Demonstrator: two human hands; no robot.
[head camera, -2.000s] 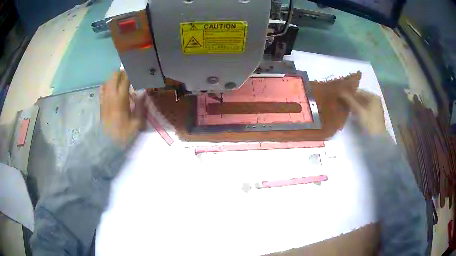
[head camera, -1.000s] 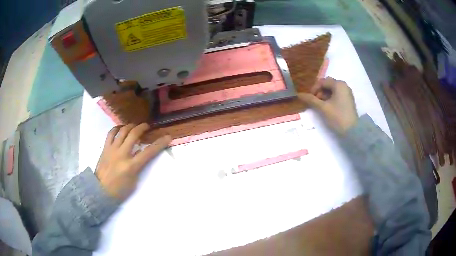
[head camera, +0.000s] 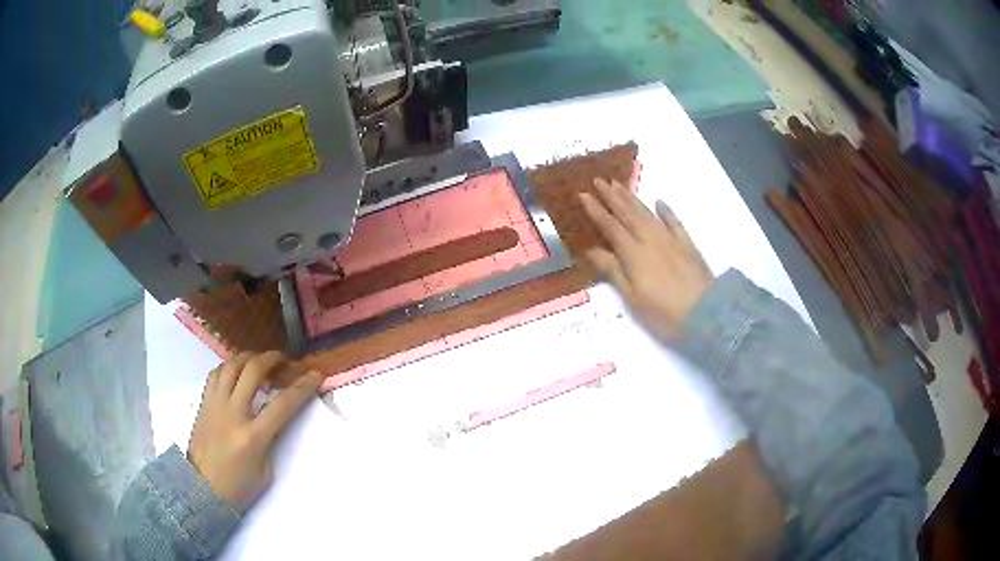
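A brown panel (head camera: 576, 208) lies on the white sheet (head camera: 658, 405) under the sewing machine head (head camera: 247, 132). The dark clamp frame (head camera: 557, 254) with the pink template (head camera: 439, 228) sits over the panel's middle, and brown material shows through the slot. My left hand (head camera: 239, 425) rests at the panel's lower left edge, fingers bent, holding nothing that I can see. My right hand (head camera: 649, 258) lies flat with spread fingers on the panel's right part. The panel's lower edge lies along a pink guide strip (head camera: 461, 342).
A strip bundle (head camera: 872, 225) lies on the table at the right. Another pink strip (head camera: 540, 397) is on the sheet in front. More brown material (head camera: 680, 510) is at the sheet's near edge. A purple object (head camera: 932, 137) is at the far right.
My right hand has gone from pinching near the panel's right edge to lying flat on it. My left hand stays at the lower left edge. The view has shifted, showing more of the strip bundle.
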